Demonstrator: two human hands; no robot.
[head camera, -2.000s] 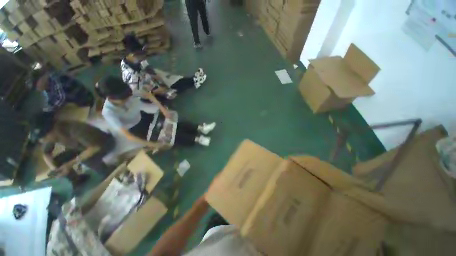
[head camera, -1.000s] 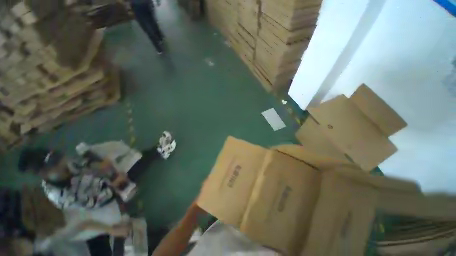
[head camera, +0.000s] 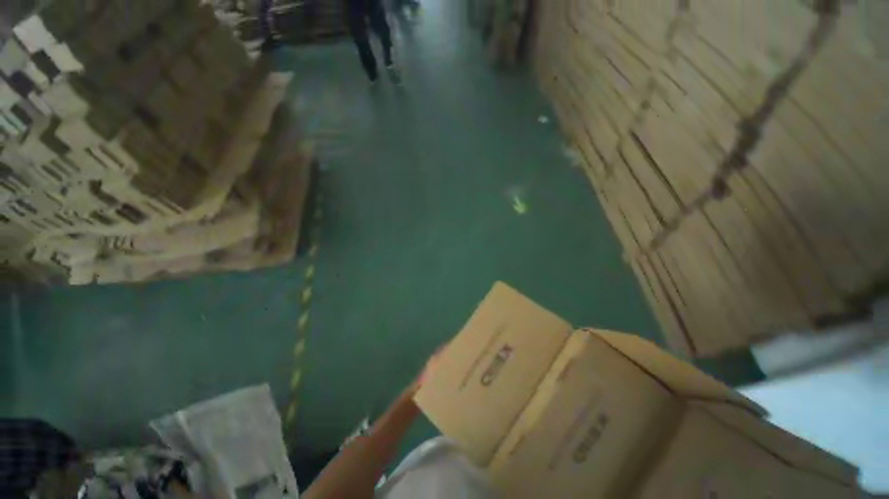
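Observation:
A nested stack of boxes with dark printed marks on its outer panels is held against my body at the bottom right. My left hand grips its left edge; the fingers are mostly hidden by the cardboard, and my bare forearm rises from the bottom edge. My right hand does not show; the right part of the boxes runs to the lower right of the picture.
A stacked pile of nested boxes stands at the left. A tall wall of stacked board lines the right. Yellow-black tape marks the green floor. A person's legs are far ahead. Part of a seated person is at the lower left.
The view has moved forward along the floor. The open carton and most of the seated people have left the picture, and the piles look nearer. The boxes stay held in the same way.

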